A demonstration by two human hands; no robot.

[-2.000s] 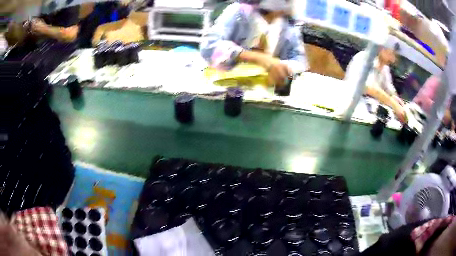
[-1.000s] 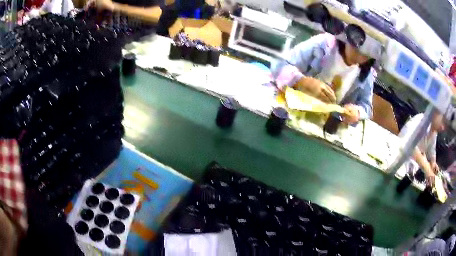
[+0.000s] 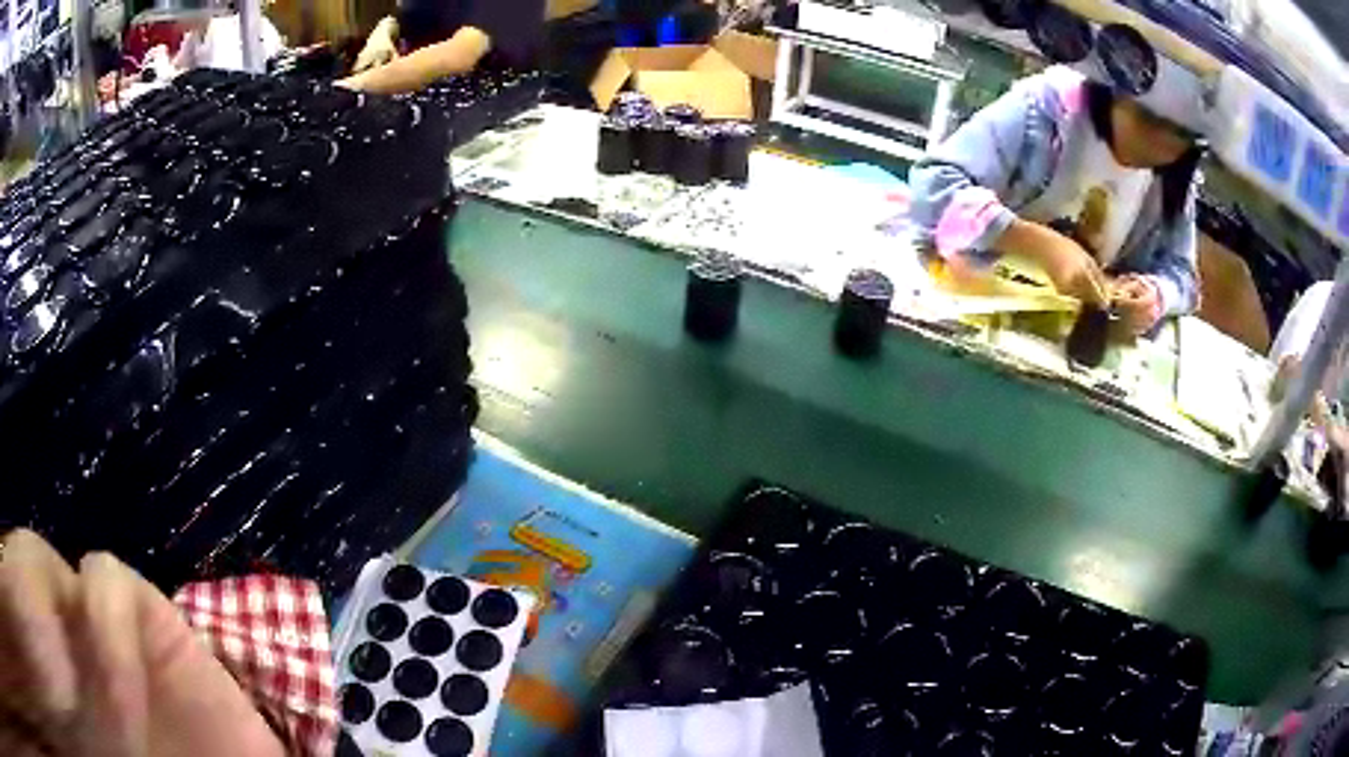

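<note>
My left hand [image 3: 111,651] is large and blurred at the lower left, beside a red-and-white checked sleeve, in front of the stack of filled trays [image 3: 237,340]; whether it holds anything is hidden. My right hand is not in view. A white label sheet [image 3: 432,658] with rows of round black labels lies on the blue printed board [image 3: 570,569]. A black blister tray [image 3: 947,636] with round parts lies at the bottom right. A white release liner [image 3: 713,725] with pale circles lies over the tray's lower left and is cut off by the bottom edge.
A green conveyor belt [image 3: 592,340] runs across behind the tray. Two black cylinders [image 3: 863,311] stand along its far edge. A person [image 3: 1065,207] opposite handles a black cylinder and yellow sheets. An open carton [image 3: 681,82] and a white rack [image 3: 866,89] stand behind.
The view has turned left, so the tray stack fills more of the left side. My left hand has come into view there. The person opposite has moved their hands together at a black cylinder.
</note>
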